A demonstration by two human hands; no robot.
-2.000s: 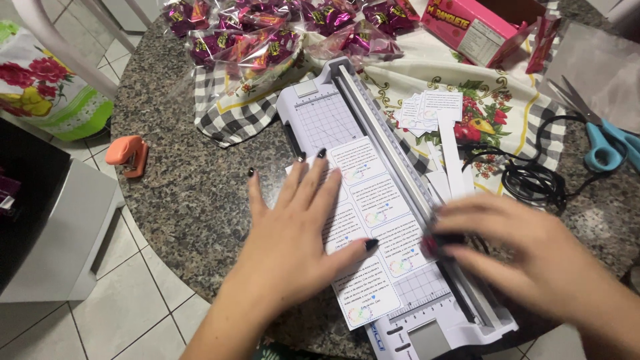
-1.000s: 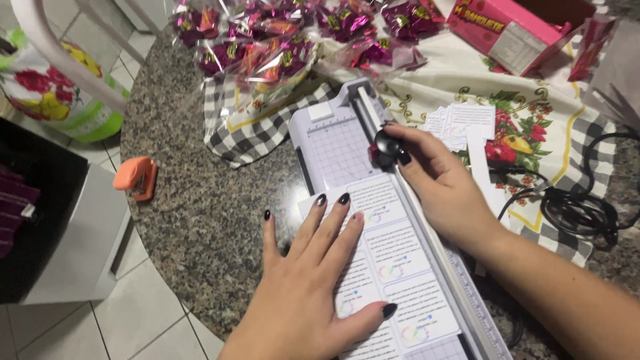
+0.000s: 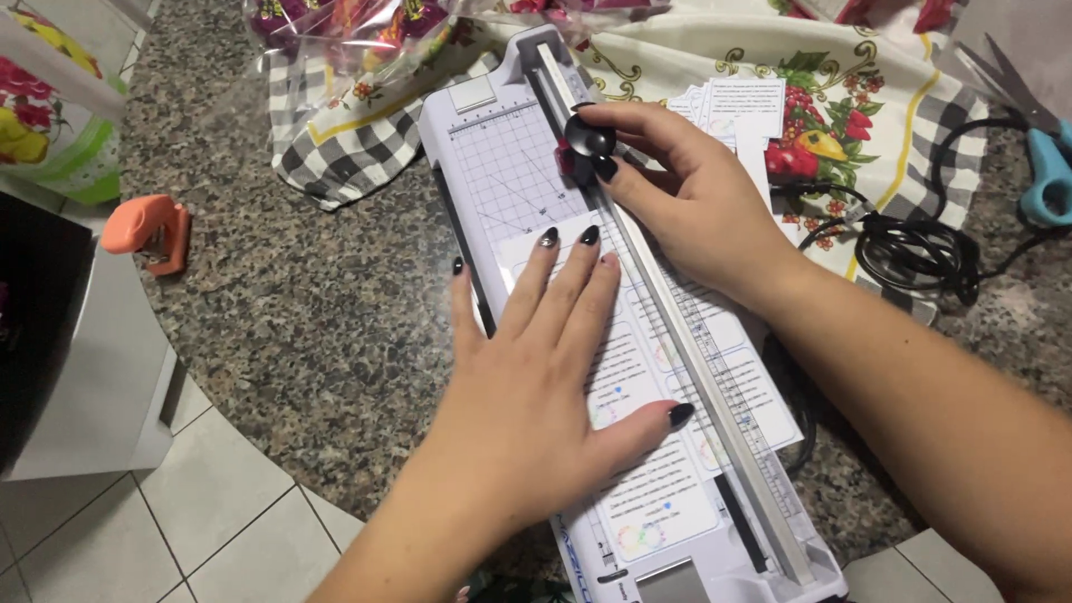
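Note:
A white sliding paper trimmer (image 3: 511, 159) with a printed grid lies at an angle on the granite table. Across its bed, partly under the clear ruler and metal rail (image 3: 695, 360), is a sheet of printed cards (image 3: 662, 502); its right part sticks out beyond the rail. My left hand (image 3: 536, 394) lies flat on the sheet with fingers spread. Near the top of the rail, my right hand (image 3: 695, 193) grips the black cutter knob (image 3: 590, 138) between thumb and fingers. Cut cards (image 3: 745, 105) and paper strips lie right of the trimmer, partly behind my right hand.
An orange hole punch (image 3: 151, 234) stands near the table's left edge. Plastic-wrapped purple sweets (image 3: 360, 29) rest on a floral cloth (image 3: 888, 109) behind. A coiled black cable (image 3: 917, 251) and blue-handled scissors (image 3: 1047, 176) are at the right. A chair back is at upper left.
My right hand has moved from the lower rail to its upper end with the cutter knob. The sheet, left of the rail earlier, now extends under and past it.

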